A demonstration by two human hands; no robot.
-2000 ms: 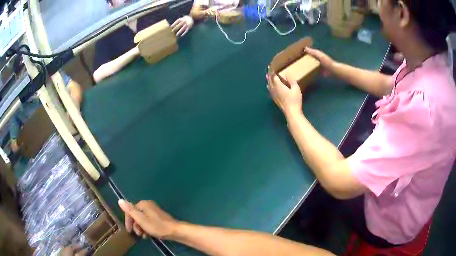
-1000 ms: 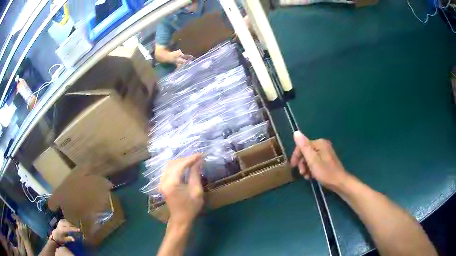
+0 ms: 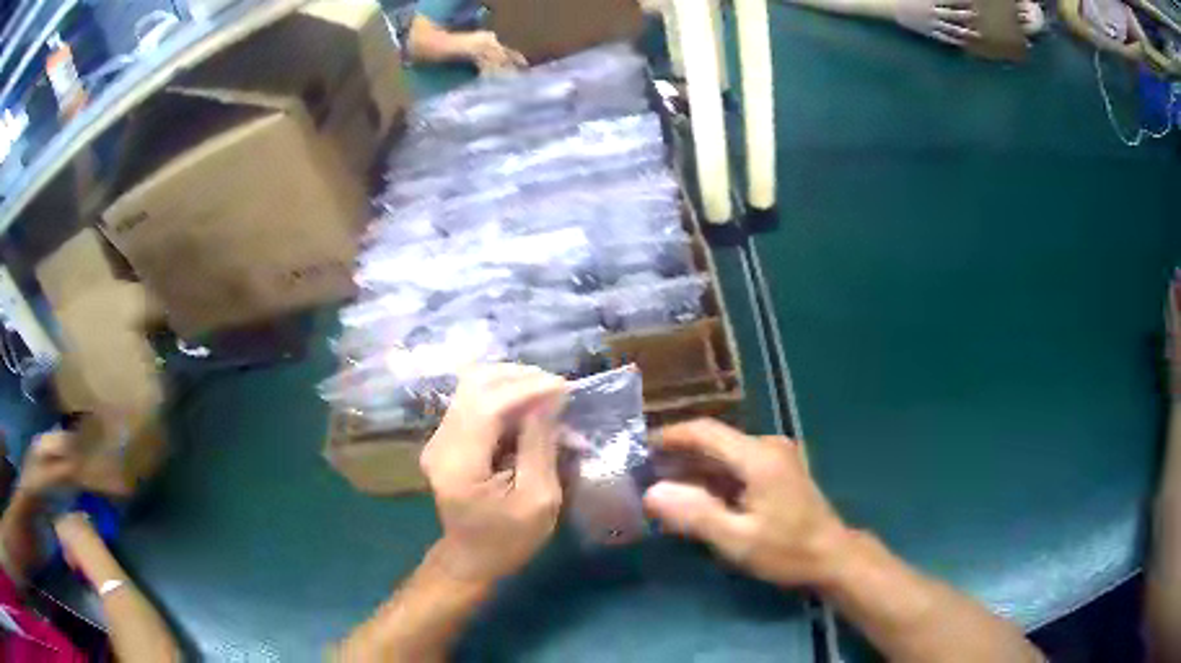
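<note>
A clear shiny zip-lock bag with a dark device inside [image 3: 609, 460] is held over the near edge of the divided carton. My left hand [image 3: 499, 460] grips the bag's upper left side between thumb and fingers. My right hand [image 3: 738, 499] is at the bag's right side, with thumb and fingers against it; whether it grips firmly is blurred. The divided carton [image 3: 376, 464] lies beyond my hands, full of rows of shiny bags [image 3: 518, 246]. Empty cardboard cells [image 3: 667, 363] show at its near right corner.
A large master carton [image 3: 233, 214] stands left of the divided carton. Cream uprights [image 3: 755, 104] rise at its right, by a metal-edged seam [image 3: 775, 337] in the green bench [image 3: 945, 324]. A co-worker's hands hold a brown box [image 3: 123, 427] at left. Other hands [image 3: 939, 20] are at the top.
My left hand has lifted a bag out of the carton. My right hand has left the metal-edged seam and come to the bag. The view has shifted from the right side to the carton.
</note>
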